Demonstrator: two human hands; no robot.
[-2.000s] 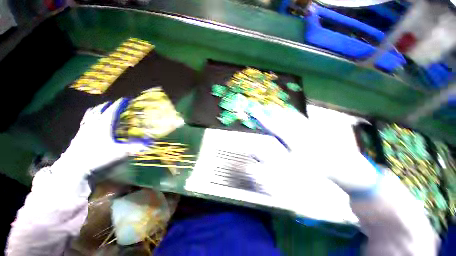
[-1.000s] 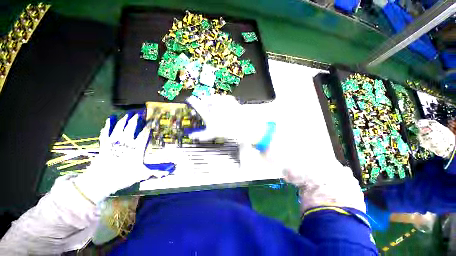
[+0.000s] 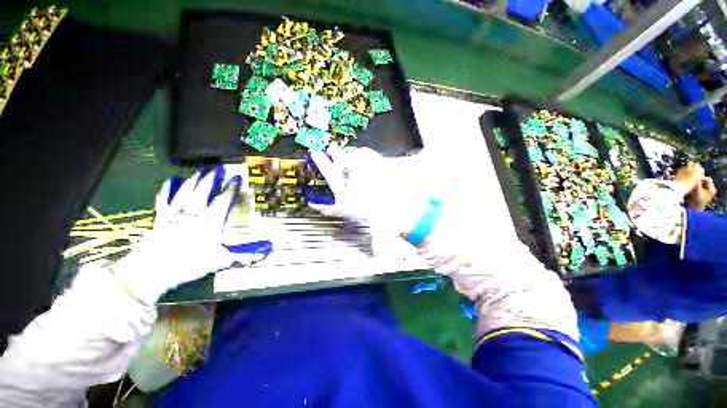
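A small PCB panel (image 3: 275, 186), yellow-gold with dark components, lies over the upper part of the slotted plate (image 3: 295, 241). My right hand (image 3: 355, 185), in a white glove with blue fingertips, grips the panel's right end; its fingers hide that end. My left hand (image 3: 195, 227), gloved alike, is beside the panel's left edge with fingers and thumb spread, and holds nothing that I can see. Whether it touches the edge is unclear. A black tray (image 3: 203, 119) beyond my hands bears a pile of small circuit boards (image 3: 311, 76), green and yellow.
Break-off strips (image 3: 108, 235) lie left of my left hand. A black mat (image 3: 72, 151) and another panel (image 3: 28, 48) are at far left. A second tray of boards (image 3: 578, 187) stands at right. Another person's hands (image 3: 693, 187) show at the right edge. A waste container (image 3: 171, 351) is below the bench.
The view has shifted from the first frame. My right hand has come from the board pile to the panel. The panel has left my left hand's grasp, looks smaller, and now lies on the slotted plate.
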